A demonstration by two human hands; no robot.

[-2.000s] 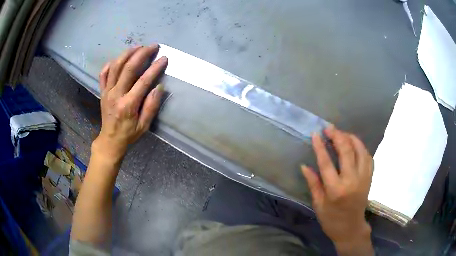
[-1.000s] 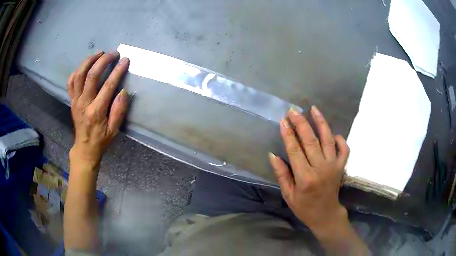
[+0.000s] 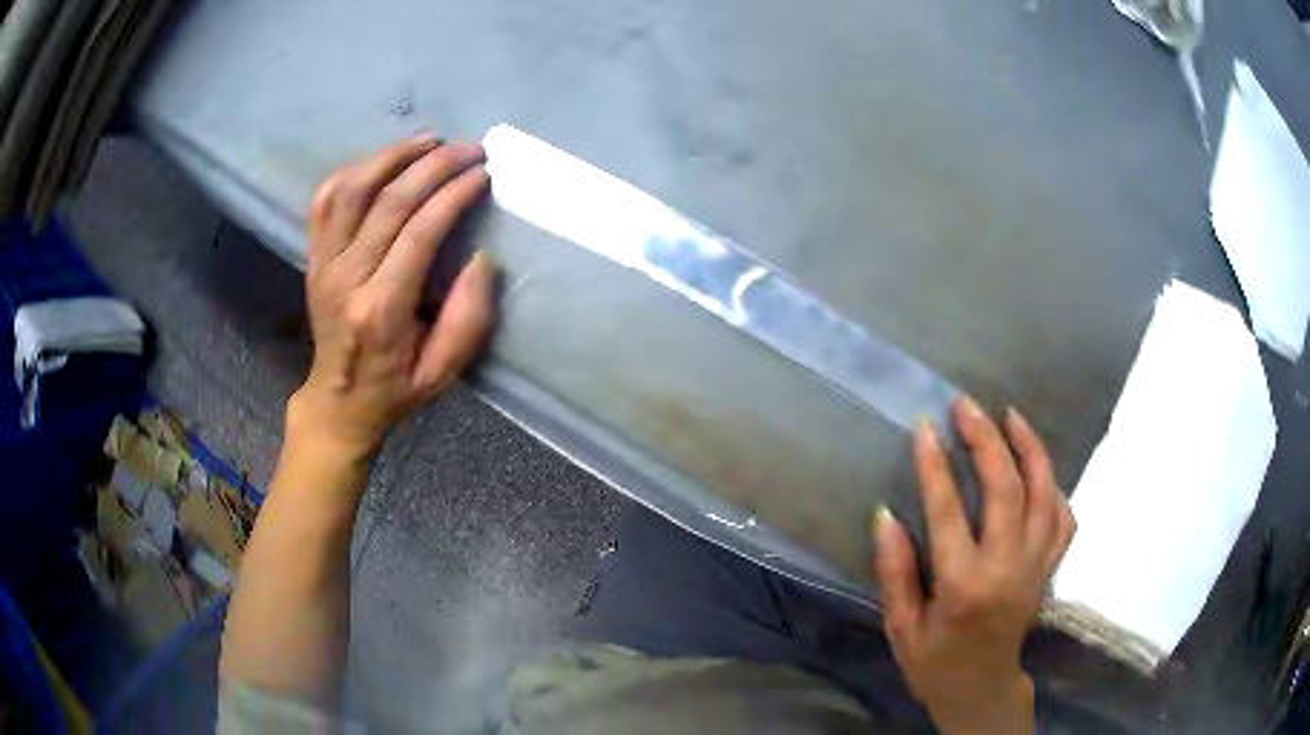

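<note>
A straight, shiny grey-white strip pattern (image 3: 718, 280) lies flat on the dark grey covered table (image 3: 675, 431), slanting down from upper left to lower right. Light glares white on its left half. My left hand (image 3: 391, 280) has its fingertips at the strip's left end, fingers bent and thumb apart on the table. My right hand (image 3: 977, 553) has its fingertips at the strip's right end, fingers spread. Both hands rest from above and do not grip the strip.
A thick white stack of cut panels (image 3: 1178, 460) lies right of my right hand. A small white piece (image 3: 1264, 216) and a white bundle (image 3: 1171, 17) lie beyond it. Blue containers with a white cloth (image 3: 79, 338) and card scraps (image 3: 158, 503) stand at lower left.
The view has shifted back and forth, moving everything in the picture. The strip and both hands keep nearly the same places on the table; my right hand's fingertips have shifted slightly at the strip's end.
</note>
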